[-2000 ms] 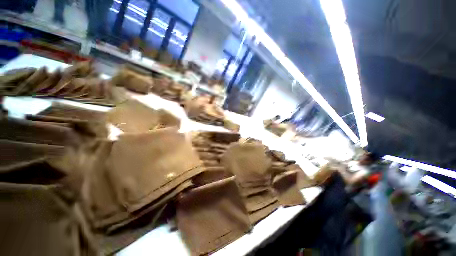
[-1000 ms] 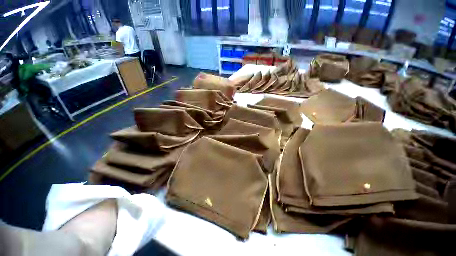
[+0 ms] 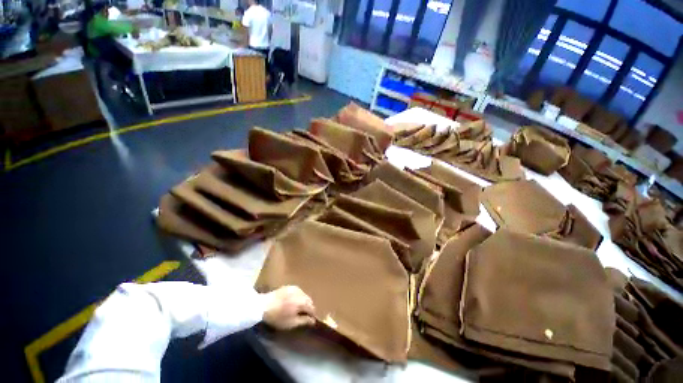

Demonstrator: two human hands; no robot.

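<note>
A brown bag piece [image 3: 341, 280] with angled upper corners lies at the front of the stacks, a small pale mark near its hemmed lower edge. My left hand [image 3: 288, 307], in a white sleeve, reaches in from the lower left. Its fingers are closed on the hemmed edge beside the mark; the fingertips are partly hidden. To the right, another brown bag piece [image 3: 539, 288] lies on a stack, with a pale dot near its hem. My right hand is not in view.
Fanned brown stacks [image 3: 281, 168] run back along the white-topped table [image 3: 225, 273]. More brown pieces [image 3: 651, 329] lie at the right. Dark floor with a yellow line [image 3: 225, 111] is at the left. Two people are at a far table [image 3: 180, 58]; shelves stand behind.
The view has swung left and tilted. My left hand, blurred at the lower left one second ago, has reached the front piece and taken its hemmed edge.
</note>
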